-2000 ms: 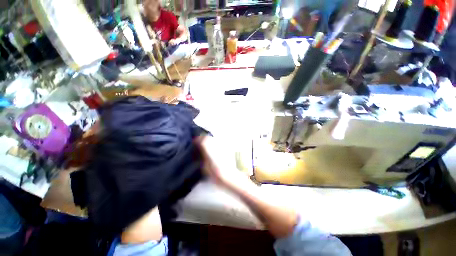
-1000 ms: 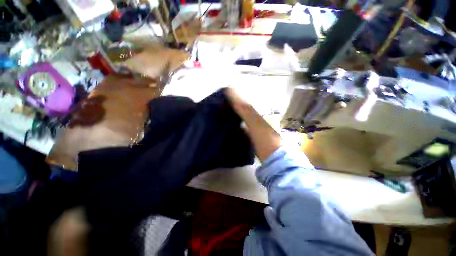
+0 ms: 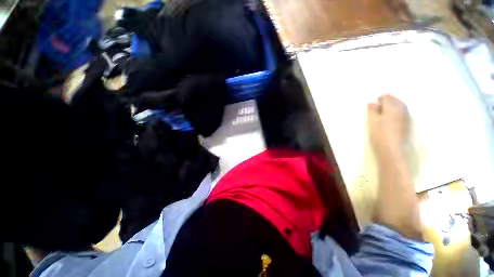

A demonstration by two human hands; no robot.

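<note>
A large black garment (image 3: 54, 173) fills the left of the view, blurred and without clear detail. My left sleeve reaches toward it at the lower left. My left hand is not visible; the garment or the picture's edge hides it. My right hand (image 3: 391, 116) rests on the white sewing table (image 3: 449, 108) with its fingers curled in, and nothing shows in it.
A blue crate (image 3: 249, 86) with dark cloth stands at upper left centre. A red cloth (image 3: 271, 189) lies by my lap. The brown board (image 3: 336, 19) is at the top. The tan machine bed (image 3: 447, 216) is at lower right.
The view has swung left and down. The black garment has moved off the table to the left. My right hand has let go of it and lies on the table.
</note>
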